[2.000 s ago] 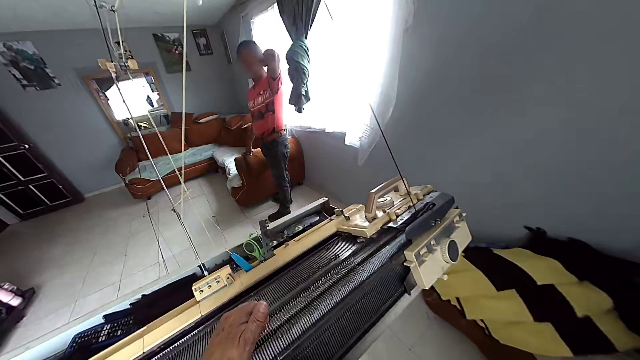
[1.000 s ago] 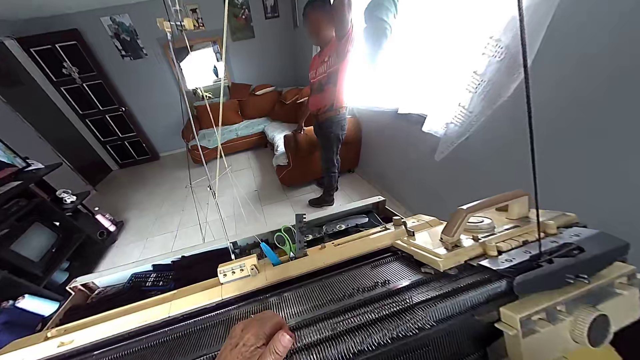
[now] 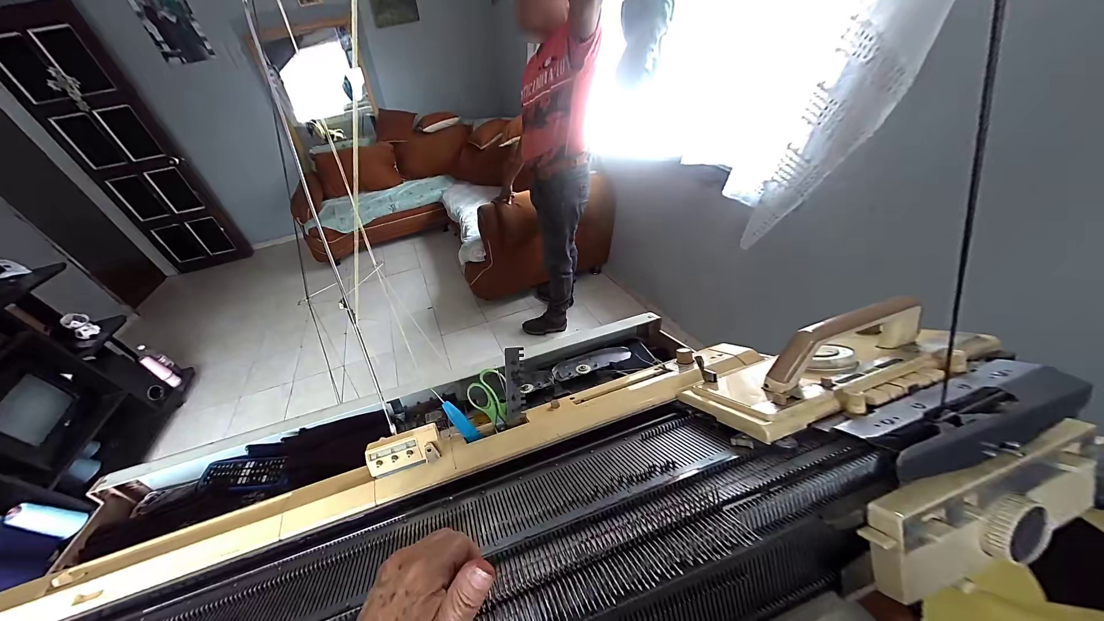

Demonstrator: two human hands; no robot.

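My left hand [image 3: 427, 578] rests over the needle beds [image 3: 604, 483] of a flatbed knitting machine, its thumb on the right and its fingers curled; the fingertips are hidden. Whether it holds anything cannot be seen. My right hand is not in view. On the right of the beds sits a cream carriage [image 3: 742, 392] with a brown-topped handle [image 3: 841, 336]. A dark yarn [image 3: 975, 198] runs down to its grey arm plate. In front is a lower cream carriage [image 3: 975, 517] with a round dial [image 3: 1018, 528]. Green-handled scissors [image 3: 490, 398] and a blue-handled tool [image 3: 461, 421] lie behind the beds.
Pale yarns [image 3: 355, 172] hang in front of me at left. Beyond the machine, a person [image 3: 556, 112] in a red shirt stands beside a brown sofa [image 3: 509, 250], one arm raised toward the bright window. Dark cloth and a blue basket [image 3: 244, 473] lie behind the machine at left.
The view has shifted markedly. My left hand, more spread earlier, is now curled over the needle beds. The other person's arm, bent near the head before, is now raised.
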